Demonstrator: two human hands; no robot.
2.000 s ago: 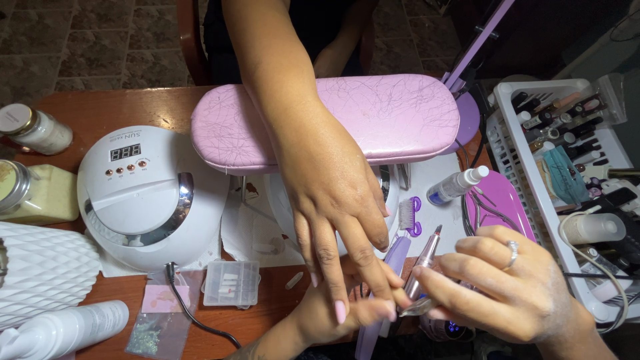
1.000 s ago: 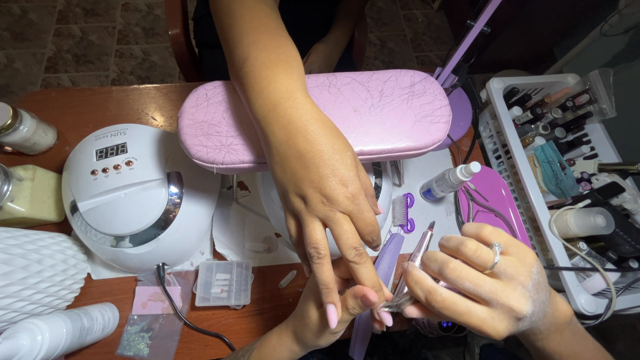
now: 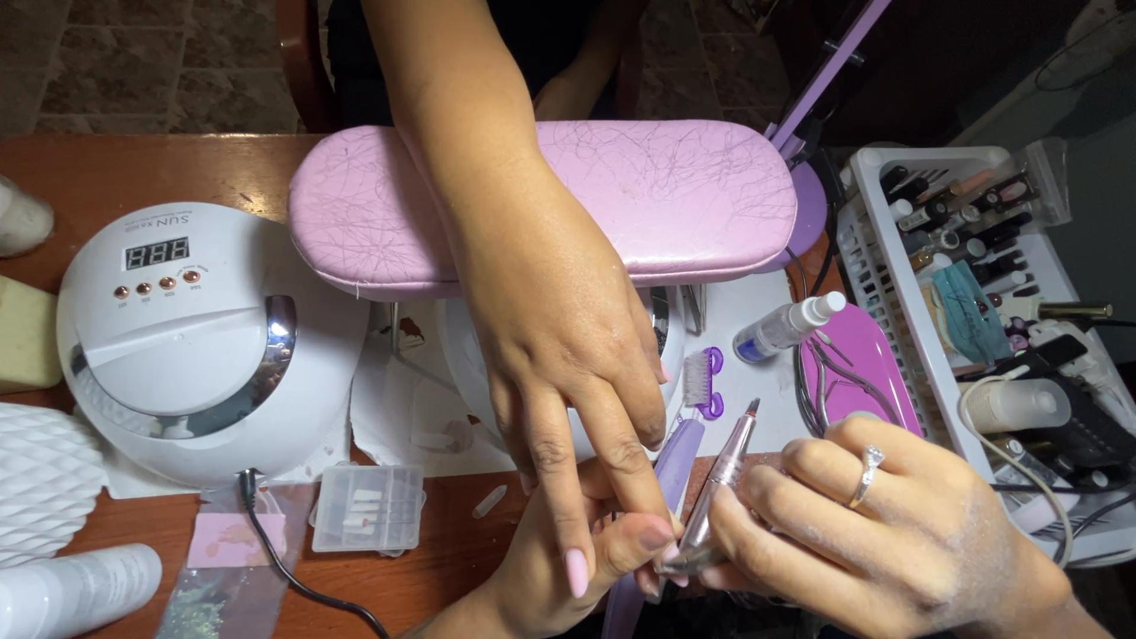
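Note:
My left hand comes from below and holds a finger of another person's hand, whose long nails are light pink. My right hand, wearing a ring and dusted with pale powder, pinches a small shiny item at that person's fingertip; my fingers partly hide it, and its kind is unclear. Beside my right fingertips lies a pink metallic pen-shaped tool, tip pointing up the view. A purple nail file runs under the hands. The other person's forearm rests across a pink padded armrest.
A white nail lamp stands left, near a clear plastic case. Toward the right are a purple-handled nail brush, a spray bottle, nippers on a magenta tray, and a white basket of bottles.
My right fingers have shifted slightly around the other person's fingertip. My left hand still holds that person's finger.

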